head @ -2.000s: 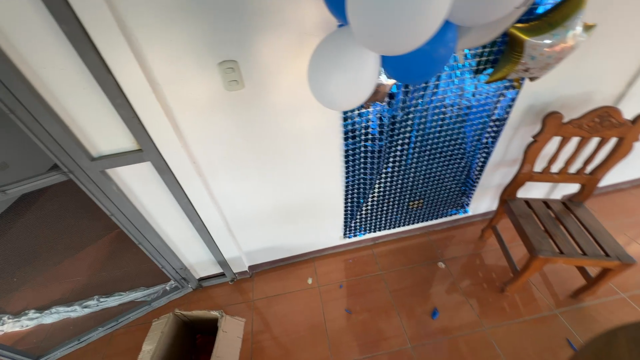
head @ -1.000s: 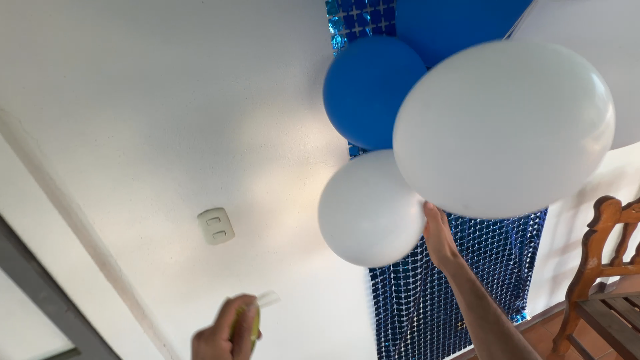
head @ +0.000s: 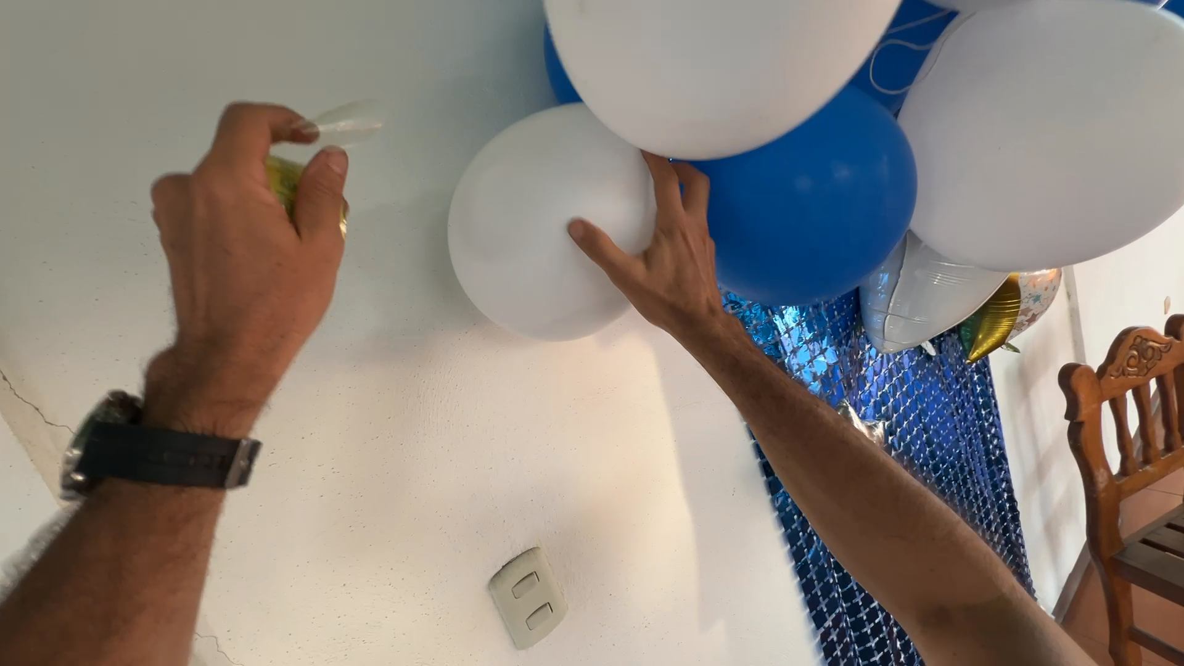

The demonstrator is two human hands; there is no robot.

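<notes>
My left hand (head: 254, 190), with a black-strapped wristwatch (head: 162, 453) below it, is raised before the white wall. A yellowish roll of tape (head: 285, 183) sits in its grip, mostly hidden by the fingers. From the index fingertip a clear strip of tape (head: 351, 122) sticks out to the right. My right hand (head: 671, 245) rests on the right side of a small white balloon (head: 541, 222), thumb on its front, other fingertips reaching behind. Touching that hand is a blue balloon (head: 814, 203). Larger white balloons (head: 721, 65) hang above and to the right.
A blue metallic foil curtain (head: 888, 462) hangs on the wall below the balloons. Silver and gold foil balloons (head: 994, 319) are at its top. A beige wall switch plate (head: 528, 598) is low in the middle. A carved wooden chair (head: 1101, 462) stands at the right edge.
My left hand has risen with the tape. My right hand has gone from the balloons' underside to the small white balloon's side. The view has moved closer to the balloons.
</notes>
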